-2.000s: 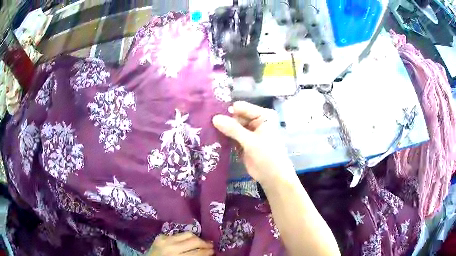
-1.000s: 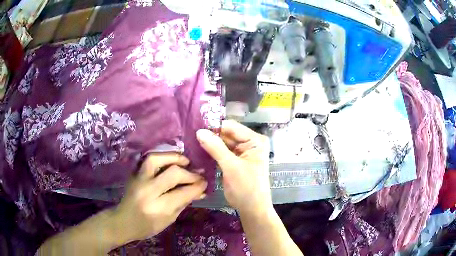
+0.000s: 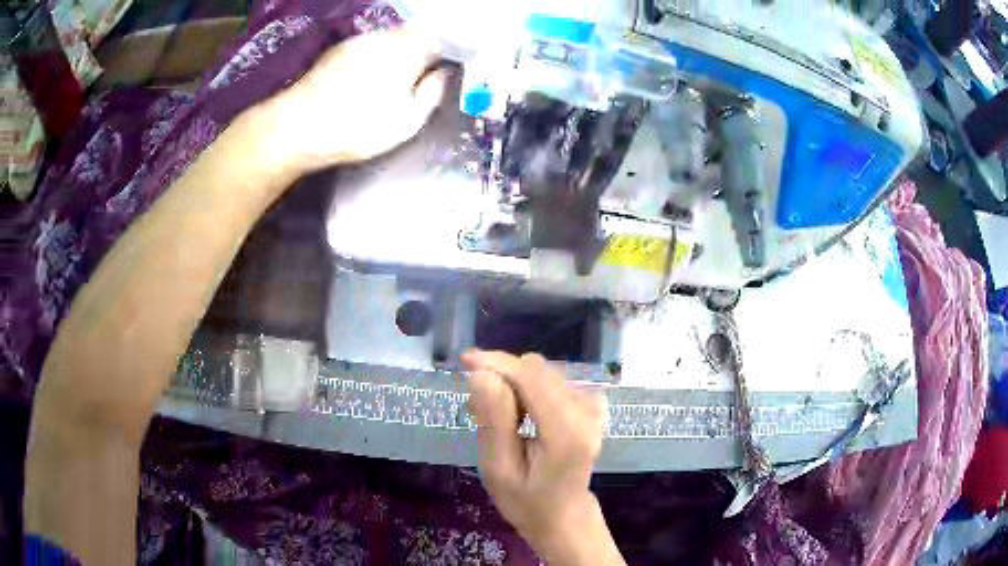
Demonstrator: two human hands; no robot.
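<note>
The white and blue sewing machine (image 3: 652, 144) stands in front of me, its yellow label and dark needle area visible. My left hand (image 3: 387, 94) reaches across to the machine's upper left; its fingertips are lost in glare, so its hold is hidden. My right hand (image 3: 542, 431) is curled over the table's front edge, below the dark opening (image 3: 536, 326) in the machine bed. A small metal tip shows between its fingers; the rest of that thing is hidden. Purple floral cloth (image 3: 66, 238) lies left of and behind my left arm.
A ruler strip (image 3: 376, 400) runs along the table's front edge. A twisted thread tail (image 3: 743, 409) hangs right of the opening. Pink crinkled fabric (image 3: 940, 365) hangs at the right. More purple cloth (image 3: 287, 503) lies below the table edge. Plaid cloth (image 3: 166, 50) is at upper left.
The purple cloth has left the bed beside the needle area, exposing the bed and opening. My left hand has moved up and away to the machine's upper left. My right hand has moved down and curled.
</note>
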